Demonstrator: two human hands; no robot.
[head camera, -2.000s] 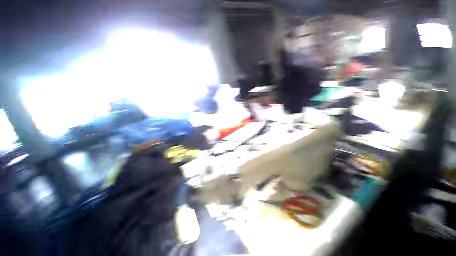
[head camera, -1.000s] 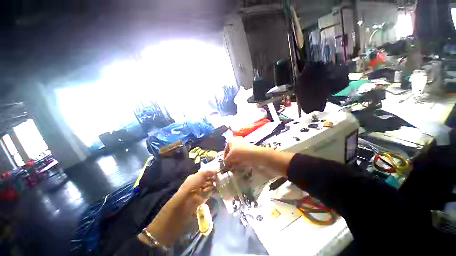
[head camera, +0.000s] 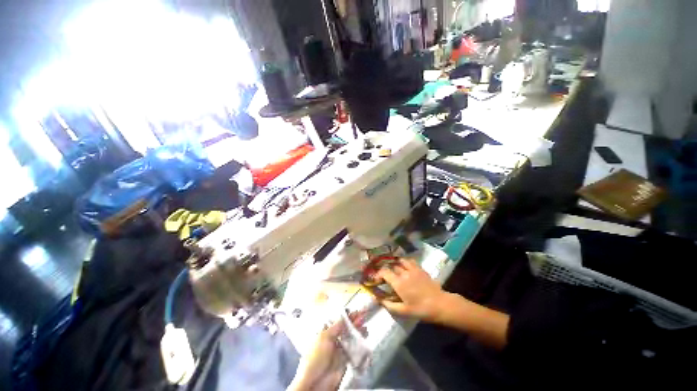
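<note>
My right hand (head camera: 413, 290) is at the sewing machine's bed, its fingers around the red and yellow handles of the scissors (head camera: 376, 273). My left hand (head camera: 325, 357) is low at the bed's front edge, blurred and partly cut off by the lower edge. A pale, blurred thing shows at its fingertips; whether it is held I cannot tell. The cream-white sewing machine (head camera: 348, 206) stands beyond both hands, its needle area lost in glare. Dark cloth (head camera: 248, 355) lies below and left of the needle end. The white lamp (head camera: 177, 353) hangs left of it on a blue neck.
Second scissors (head camera: 478, 197) with red and yellow handles lie in the tray past the machine's right end. A white basket (head camera: 611, 286) with black pieces is at right, a golden flat packet (head camera: 625, 192) beyond it. A red bag (head camera: 279, 166) and yellow-black gloves (head camera: 191, 221) lie behind the machine.
The view has swung right. Both hands have left the machine head's left end and come down to the bed's front. My right hand has taken hold of the scissors.
</note>
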